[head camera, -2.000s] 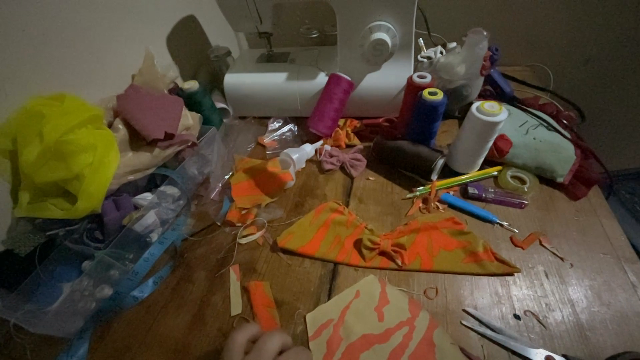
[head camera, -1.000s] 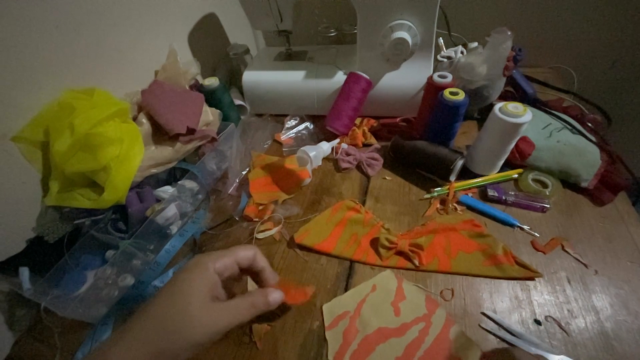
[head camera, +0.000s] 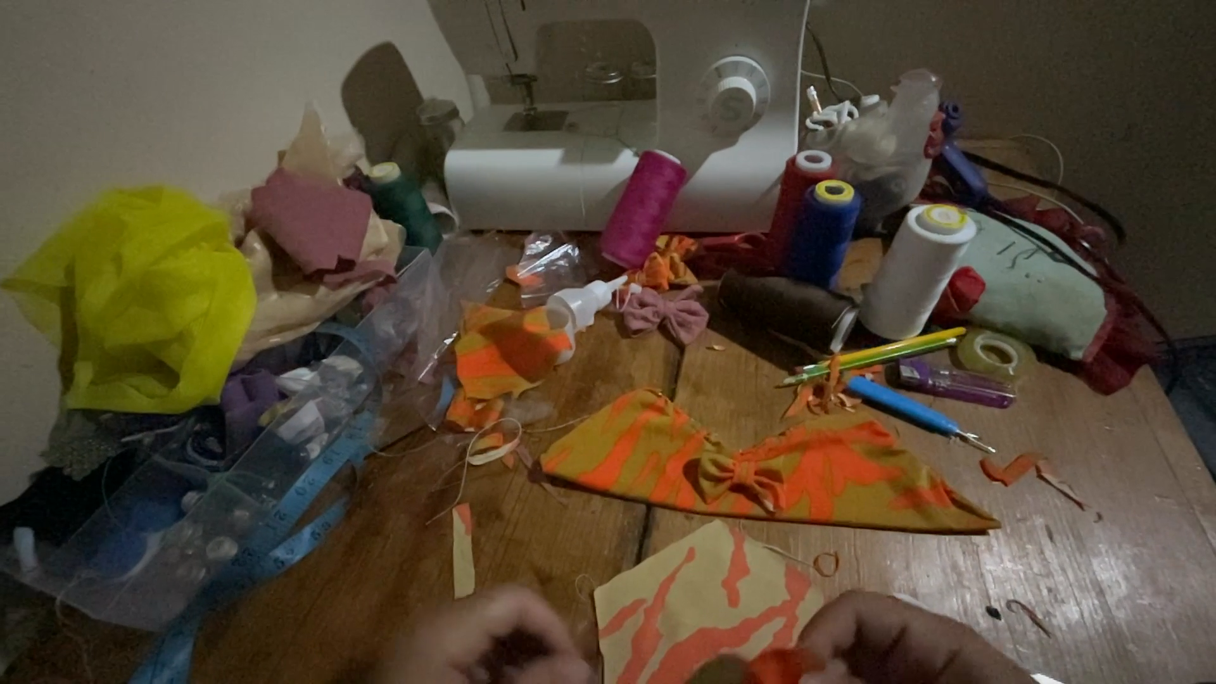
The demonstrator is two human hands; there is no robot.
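Note:
My left hand [head camera: 489, 636], blurred, is at the bottom edge with its fingers curled; whether it holds anything cannot be told. My right hand [head camera: 902, 641] pinches a small orange fabric piece [head camera: 779, 665] at the bottom edge, over the cream and coral patterned fabric [head camera: 703, 608]. Beyond both hands lies a folded orange and mustard fabric piece [head camera: 608, 451] with a matching fabric bow [head camera: 741, 480] on it. A narrow fabric strip [head camera: 463, 551] is on the wood above my left hand.
A white sewing machine [head camera: 532, 185] stands at the back. Thread cones, among them a magenta one [head camera: 643, 209] and a white one [head camera: 917, 271], stand or lean before it. A clear plastic box [head camera: 123, 589], measuring tape [head camera: 304, 541] and yellow tulle [head camera: 152, 294] are left. A blue seam ripper [head camera: 907, 404] lies right.
My left hand has drawn back from over the table to the bottom edge. My right hand has come into view, holding orange fabric. The scissors at the lower right are now mostly hidden.

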